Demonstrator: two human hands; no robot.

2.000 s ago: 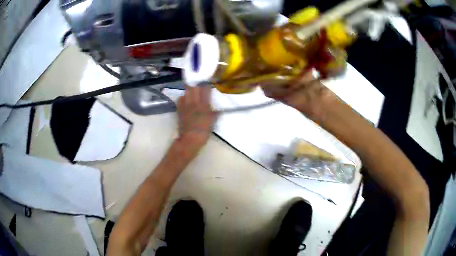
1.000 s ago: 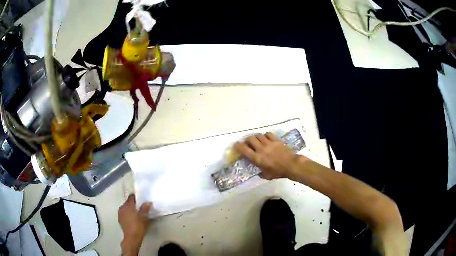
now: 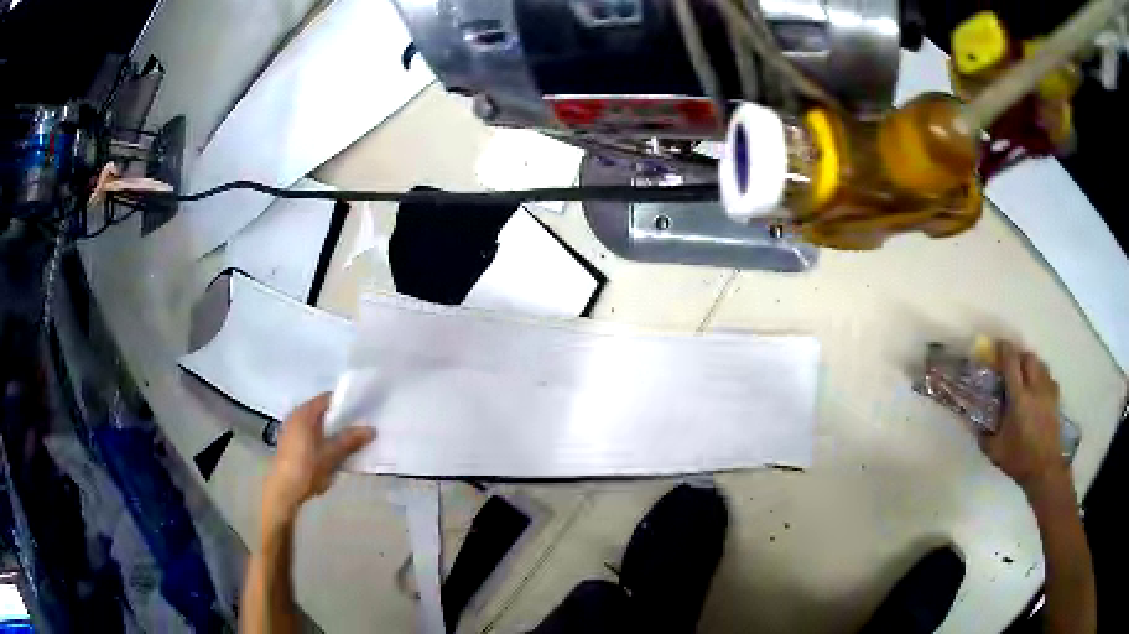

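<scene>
A long white paper pattern [image 3: 582,390] with a thin dark edge under it lies across the cream-white surface. My left hand [image 3: 310,452] grips its left end, thumb on top. My right hand [image 3: 1028,409] is closed over the silver-wrapped bar weight [image 3: 966,386] at the right, clear of the pattern. A bit of the tan block weight [image 3: 984,347] shows by my right fingertips. The cloth cutting machine [image 3: 644,74] stands at the top, its grey base plate [image 3: 706,235] on the surface.
The yellow plug and socket [image 3: 898,161] hang near the camera. A black power cable [image 3: 471,195] runs left. Cut pieces [image 3: 452,242] and white-topped pieces [image 3: 279,341] lie left. A white strip [image 3: 423,545] lies below. Black shoes [image 3: 681,533] are at the lower edge. Plastic-like bags [image 3: 136,471] are far left.
The pattern piece has moved left, with my left hand on its end. My right hand has moved the bar weight off it to the right. The view has shifted, bringing the machine to the top.
</scene>
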